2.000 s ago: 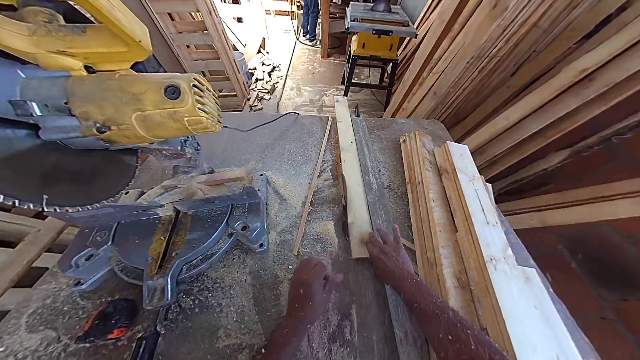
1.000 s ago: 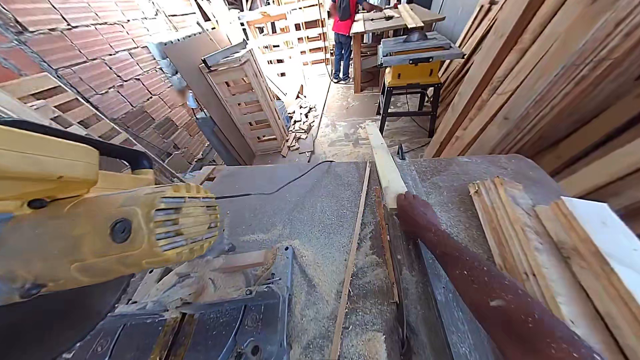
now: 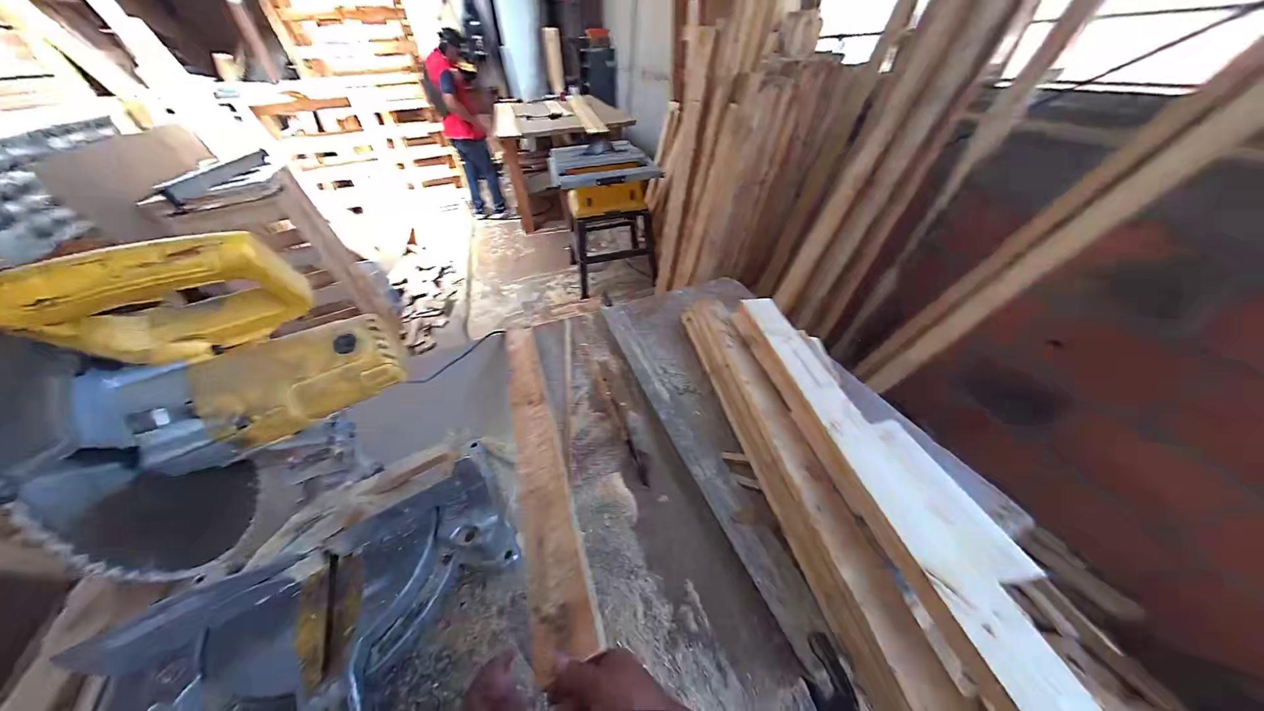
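A long wooden board (image 3: pixel 551 513) lies lengthwise over the sawdust-covered workbench, just right of the miter saw (image 3: pixel 247 385). At its near end, my right hand (image 3: pixel 614 681) grips the board, fingers curled over the edge. My left hand (image 3: pixel 496 683) is at the bottom edge of the view, close to the board's left side; it is blurred and mostly cut off, so its hold is unclear. The saw's toothed blade (image 3: pixel 168 513) is raised above its metal base (image 3: pixel 395 583).
Stacked boards (image 3: pixel 820 494) lie on the bench's right side, with a dark-handled tool (image 3: pixel 831 671) near them. Beyond stand a yellow table saw (image 3: pixel 604 188), a wooden table (image 3: pixel 563 118) and a person in red (image 3: pixel 462 118). Tall planks (image 3: pixel 750 178) lean at right.
One second ago my right hand held a pale board farther right and forward; now a browner board face shows beside the saw, gripped at its near end. My left hand has come into view.
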